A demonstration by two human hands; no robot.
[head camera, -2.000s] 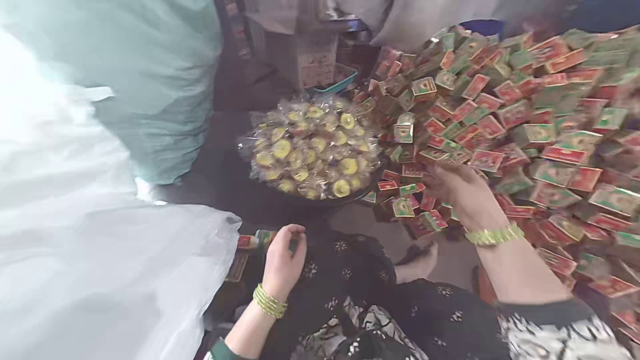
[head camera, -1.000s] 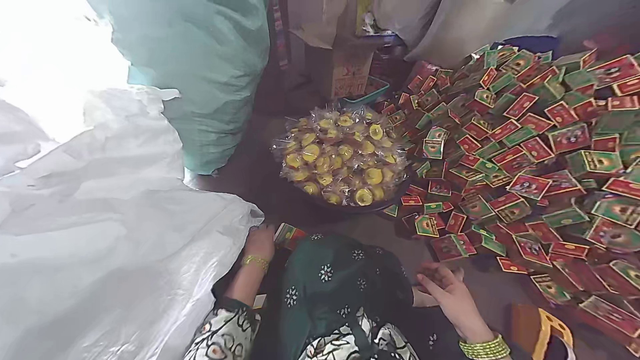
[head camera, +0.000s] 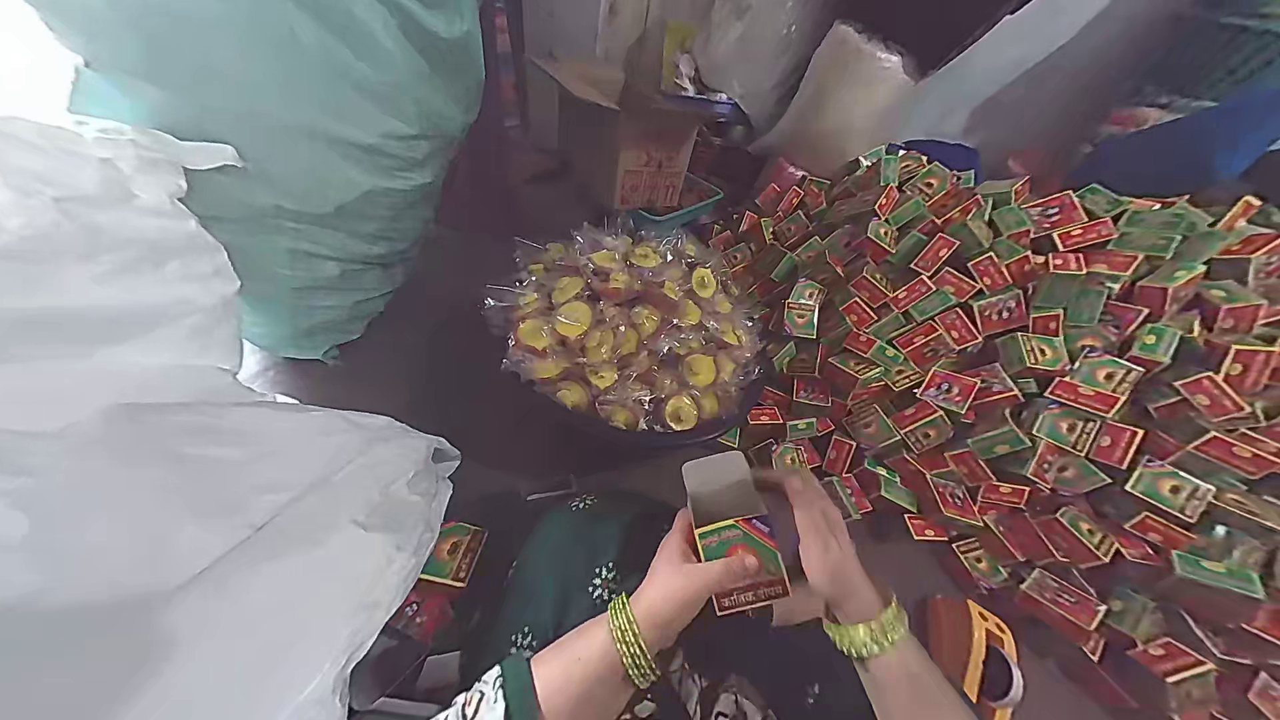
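My left hand (head camera: 690, 580) grips a small printed cardboard box (head camera: 742, 568) in red and green, its thumb across the front face. The box's top flap stands raised, and a lower flap shows at the bottom right. At the box's right side is my right hand (head camera: 820, 545), fingers slightly blurred; whether it grips the box I cannot tell. Just beyond the hands, a dark round tub (head camera: 690, 436) is heaped with clear-wrapped items with yellow round parts (head camera: 645, 320). A large pile of similar red and green boxes (head camera: 1000, 400) spreads over the floor to the right.
White sheeting (head camera: 200, 560) lies at the left, before a large pale green sack (head camera: 370, 150). A brown carton (head camera: 640, 150) and a teal tray (head camera: 690, 205) stand behind the tub. An orange sandal (head camera: 965, 640) is near my right wrist. More boxes (head camera: 455, 553) lie beside my left knee.
My left hand has come from beside the white sheeting to the middle and now holds a box. My right hand has moved in to the box's side.
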